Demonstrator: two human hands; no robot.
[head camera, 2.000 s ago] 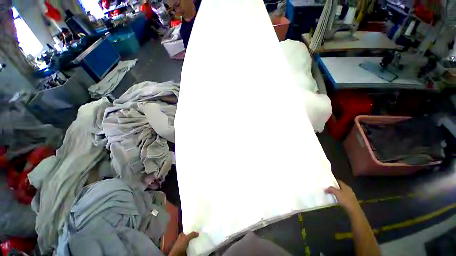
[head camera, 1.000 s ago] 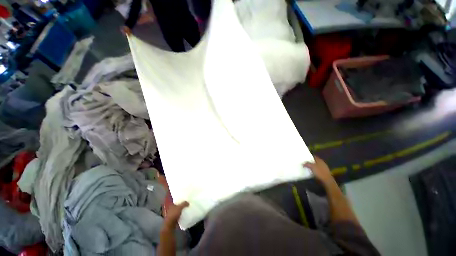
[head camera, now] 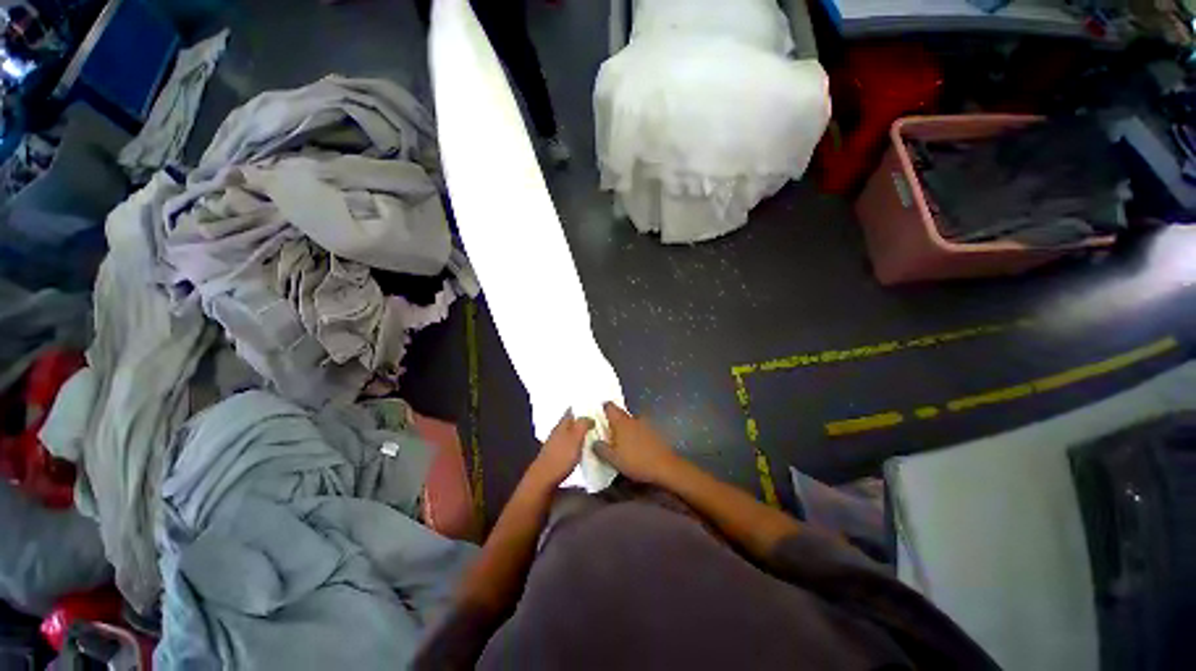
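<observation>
A bright white curtain panel (head camera: 505, 223), gathered into a long narrow strip, stretches from my hands up to the top edge of the picture. My left hand (head camera: 567, 443) and my right hand (head camera: 632, 443) are close together at its near end, in front of my body, both gripping the cloth. A short end of cloth shows below my hands. The far end is cut off by the top edge, where a person's dark-clothed leg shows beside it.
A heap of grey and beige cloth (head camera: 315, 223) and pale blue cloth (head camera: 262, 524) lies at left. A white curtain stack (head camera: 708, 118) stands ahead. A pink basket (head camera: 905, 236) holds dark cloth at right. A pale table (head camera: 971, 511) is at lower right.
The panel was spread wide between my two hands; it is now bunched into a narrow strip. My hands have come together at its near end. The view has tilted down.
</observation>
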